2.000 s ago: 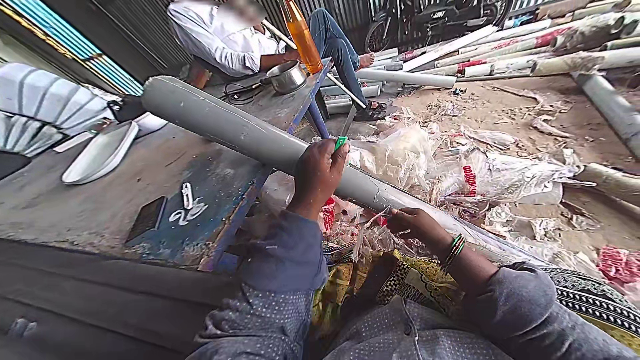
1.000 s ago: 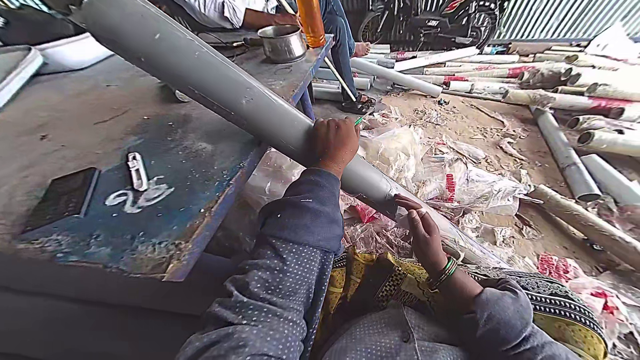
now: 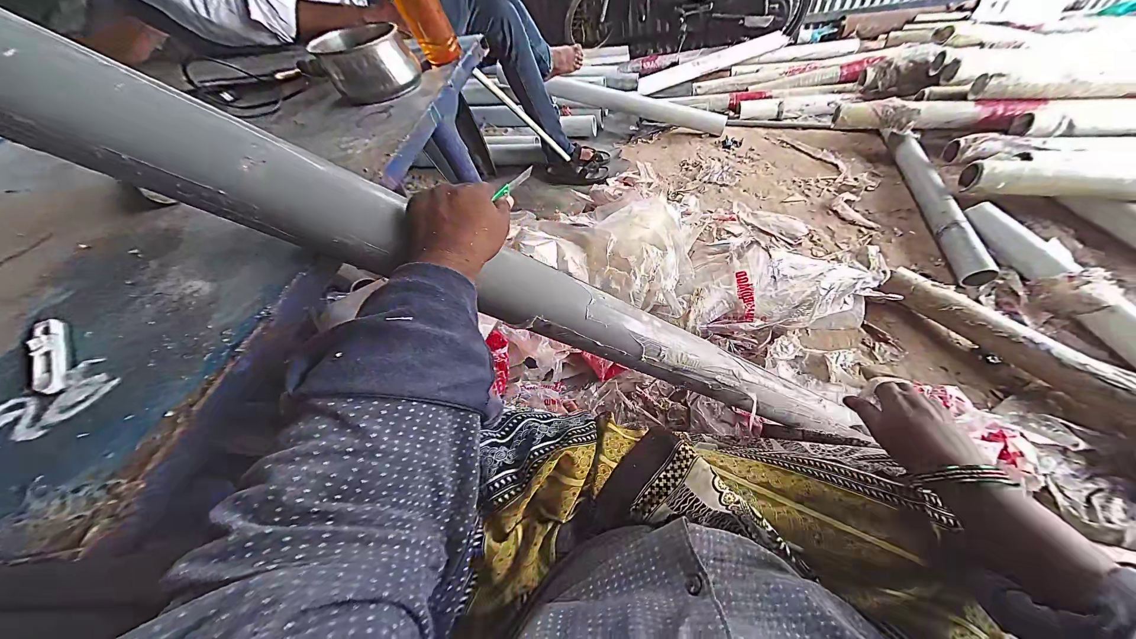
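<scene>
A long grey plastic pipe (image 3: 240, 169) slants across the head view, from the upper left over the table down to the lower right. My left hand (image 3: 457, 229) rests on the pipe's middle with the fingers closed around a small cutter with a green handle (image 3: 508, 188); its thin blade sticks out past the thumb. Close to the pipe's lower end is my right hand (image 3: 914, 424), fingers partly spread; whether it touches the pipe or wrapping there cannot be told. Torn film or loose skin shows along the pipe's lower half.
A worn blue-painted table (image 3: 169, 293) bears a white plastic tool (image 3: 48, 357), a steel pot (image 3: 366, 64) and an orange bottle (image 3: 428, 31). Beyond it sits a person in jeans. Crumpled clear plastic wrap (image 3: 635, 253) and many pipes (image 3: 941, 209) lie on the dirt floor.
My right hand has moved down along the pipe, away from the left hand, toward its lower end. My left hand has stayed on the pipe. The view has shifted closer.
</scene>
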